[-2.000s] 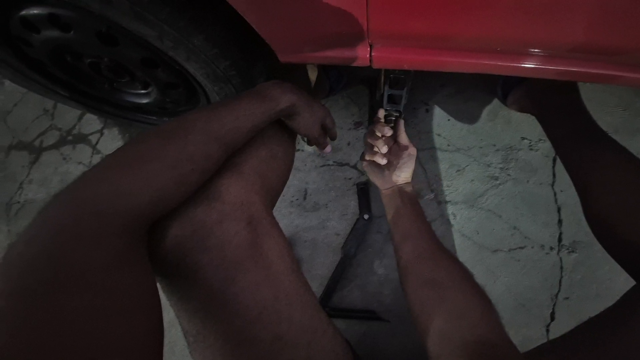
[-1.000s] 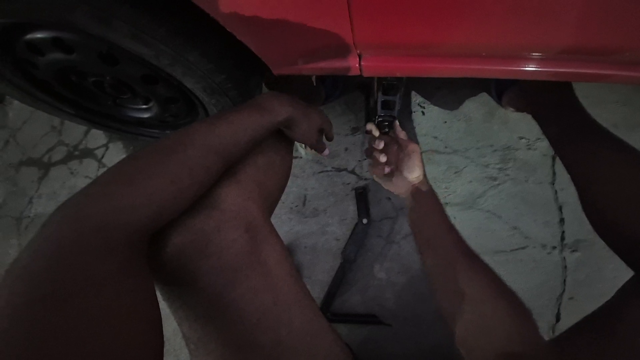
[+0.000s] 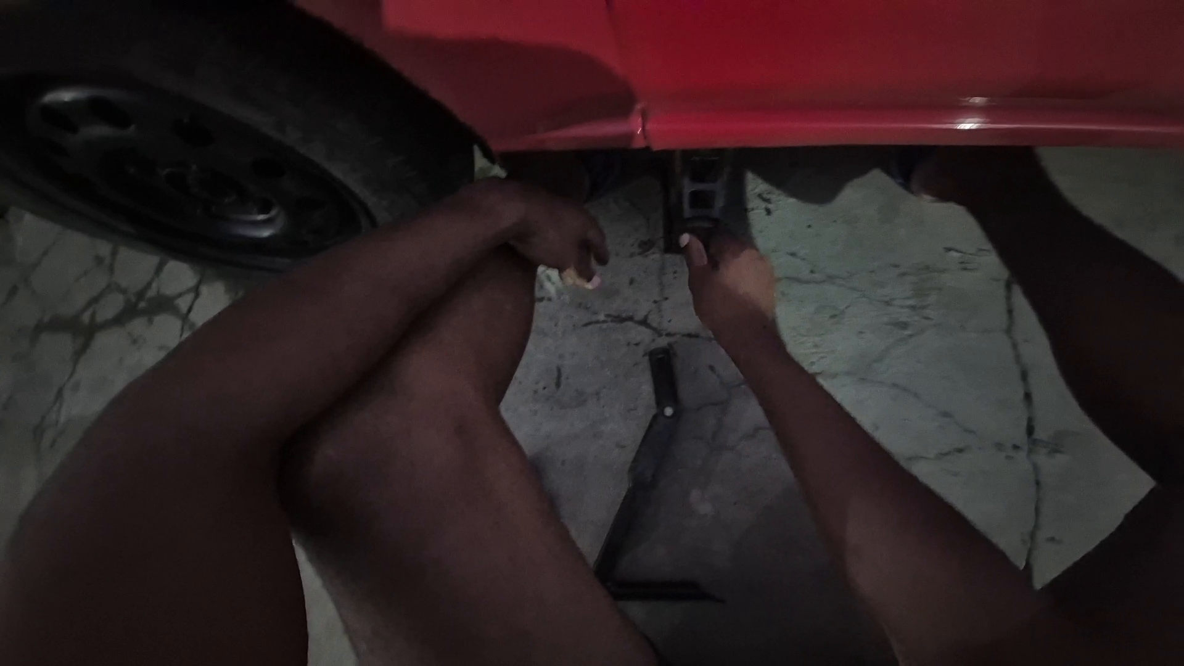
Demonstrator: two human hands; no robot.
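My right hand [image 3: 731,273] is at the near end of a dark metal car jack [image 3: 703,190], its fingers curled about that end and partly hidden. The jack stands on the concrete under the sill of a red car [image 3: 832,74], close to the seam between two body panels. My left hand [image 3: 562,236] hangs over my left knee with loosely bent fingers and nothing in it. A black jointed jack handle [image 3: 638,453] lies on the floor between my legs, bent at a pivot and angled at its near end, touched by neither hand.
A black car wheel [image 3: 213,185] with its tyre is at the upper left, beside my left forearm. The car's lower edge runs across the top, low over my hands. My legs frame the cracked concrete floor [image 3: 888,370] on both sides.
My right hand has stayed at the jack's near end while its fingers and wrist have turned, the back of the hand now showing more. My left hand has stayed at the knee.
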